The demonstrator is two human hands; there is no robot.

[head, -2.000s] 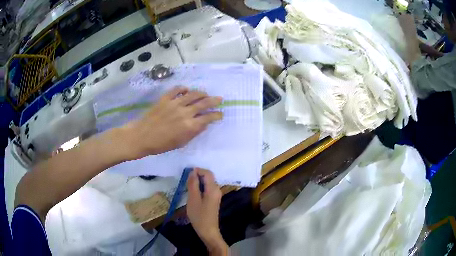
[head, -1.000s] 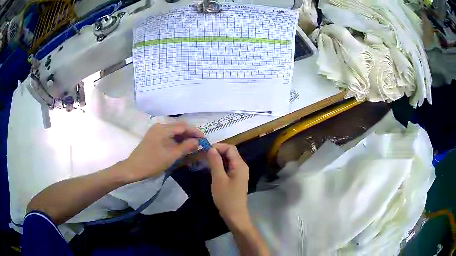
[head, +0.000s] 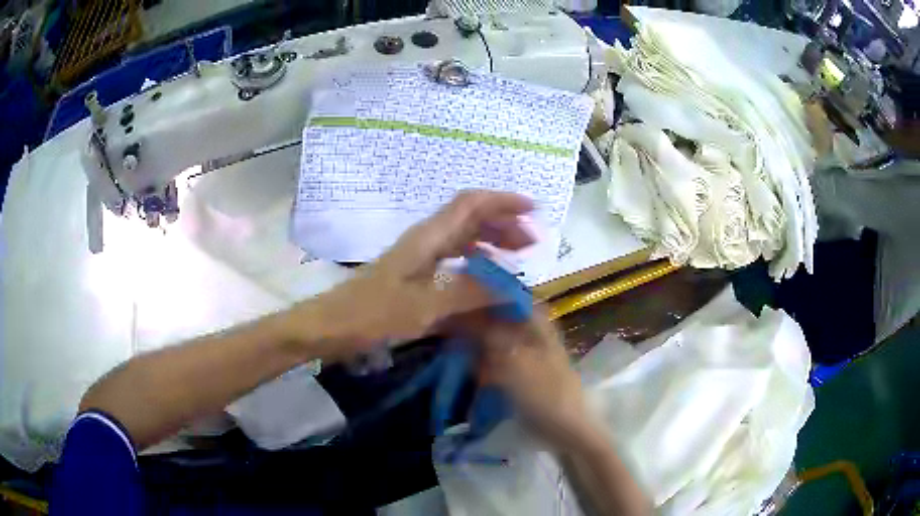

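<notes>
A blue tape measure (head: 499, 286) is looped at my hands, with blurred lengths hanging below them. My right hand (head: 525, 358) is closed on the tape, blurred. My left hand (head: 449, 257) is against the tape and my right hand, its upper fingers raised and bent; blur hides whether it grips the tape. A white spec sheet (head: 444, 161) with a green highlighted line lies against the machine arm, beyond my hands. The white sewing machine (head: 252, 106) has its head (head: 151, 202) at the left, in bright glare. White cloth (head: 182, 272) lies under and beside it.
Bundles of off-white cut parts (head: 706, 181) are stacked beyond the table's right end. More white cloth (head: 706, 393) hangs at the lower right, by a yellow frame bar (head: 615, 290). A blue tray (head: 141, 76) is behind the machine. Another person's light sleeve (head: 888, 217) shows at the right edge.
My hands have moved right and closer together, from fingertips pinching the tape to the tape looped at both hands. The view has shifted, so the sheet and machine sit lower.
</notes>
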